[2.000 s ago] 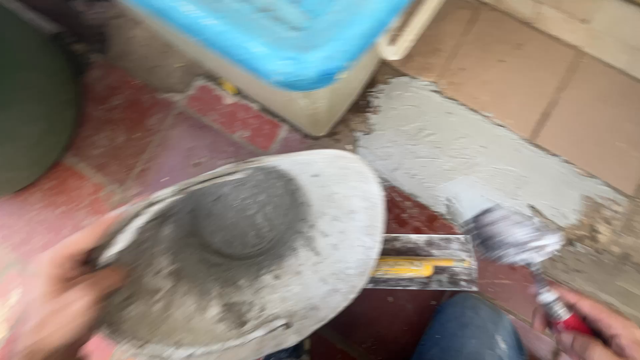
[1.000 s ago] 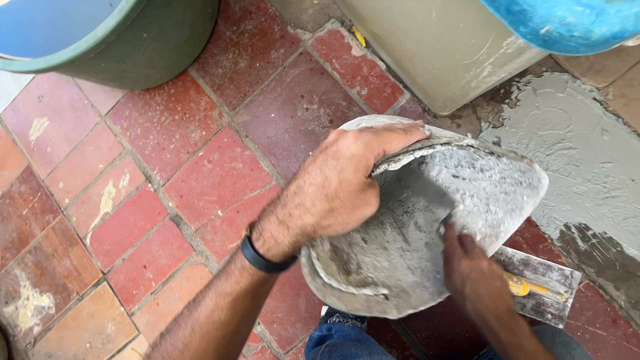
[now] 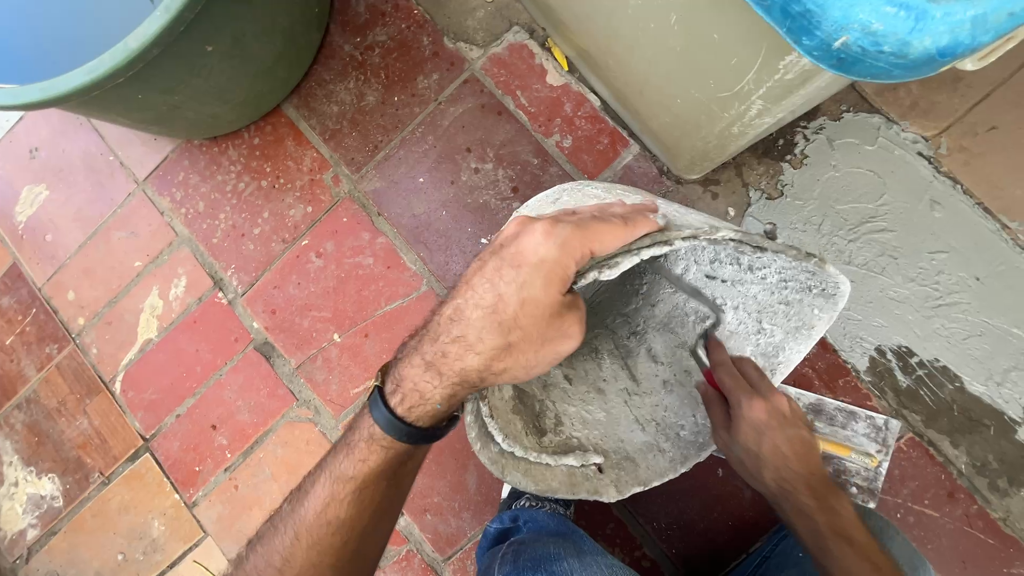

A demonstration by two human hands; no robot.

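My left hand (image 3: 552, 288) grips the upper rim of a mortar-crusted basin (image 3: 768, 312), which is tilted and misshapen. My right hand (image 3: 756, 416) is closed round the red handle of a trowel (image 3: 702, 352); its bent metal neck reaches into the basin, and the blade is hard to make out against the grey mortar (image 3: 616, 360) there. Right of the basin, partly under my right forearm, a flat finishing trowel with a yellow handle (image 3: 848, 452) lies on the tiles. A patch of wet grey mortar (image 3: 896, 232) is spread over the floor beyond it.
A green tub (image 3: 200, 88) stands at the upper left. At the upper right is a beige plastic container (image 3: 680, 80) with a blue lid (image 3: 896, 36). Red and orange floor tiles (image 3: 336, 280) surround the basin. My jeans-clad knees (image 3: 544, 544) are at the lower edge.
Two seconds ago the trowel was outside the basin, over the floor mortar; now it is inside. My left hand has gone from the basin's left side to its upper rim. The view has swung left.
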